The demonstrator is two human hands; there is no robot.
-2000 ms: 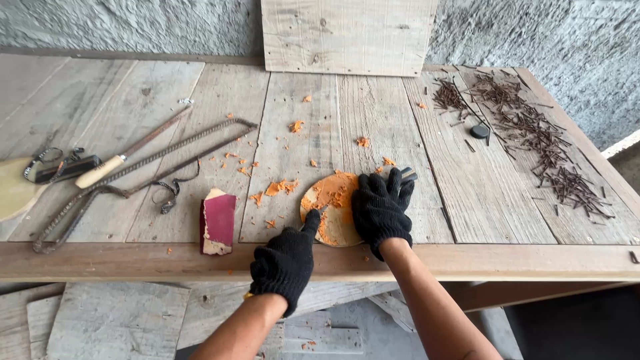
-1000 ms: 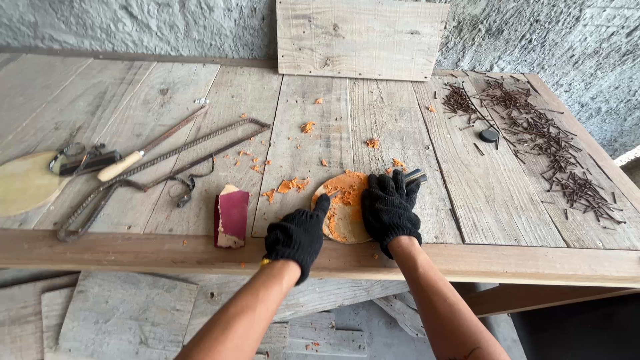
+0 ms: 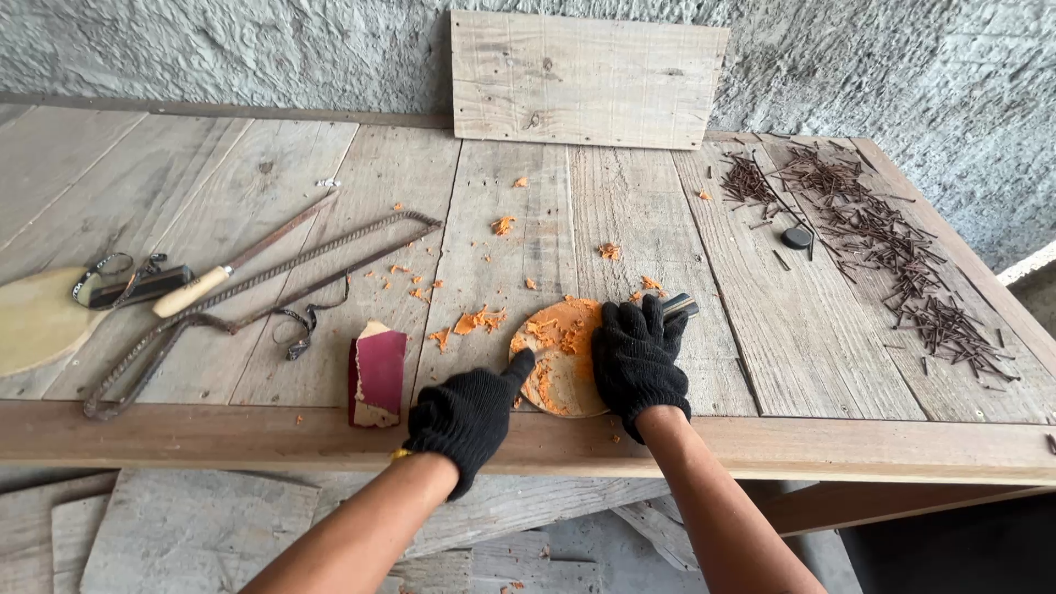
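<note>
A round wooden bat (image 3: 569, 388), apparently a table-tennis bat, lies near the table's front edge, with rough orange residue over much of its face. My right hand (image 3: 642, 359), in a black knitted glove, grips its right side; a striped handle (image 3: 681, 305) sticks out past the fingers. At the bat's left edge is my left hand (image 3: 466, 421), gloved alike, one digit extended onto the face and the other fingers curled. Whether it holds a small tool is hidden. Orange crumbs (image 3: 478, 319) lie beside the bat. To the left is a maroon block (image 3: 379, 375) with torn tan patches.
At left are a bent ribbed metal bar (image 3: 289, 268), a wooden-handled tool (image 3: 191, 291), a dark block with a cord (image 3: 132, 286) and a pale rounded board (image 3: 41, 322). Many rusty nails (image 3: 891, 231) and a black round cap (image 3: 796, 238) lie right. A plank (image 3: 586, 82) leans against the wall.
</note>
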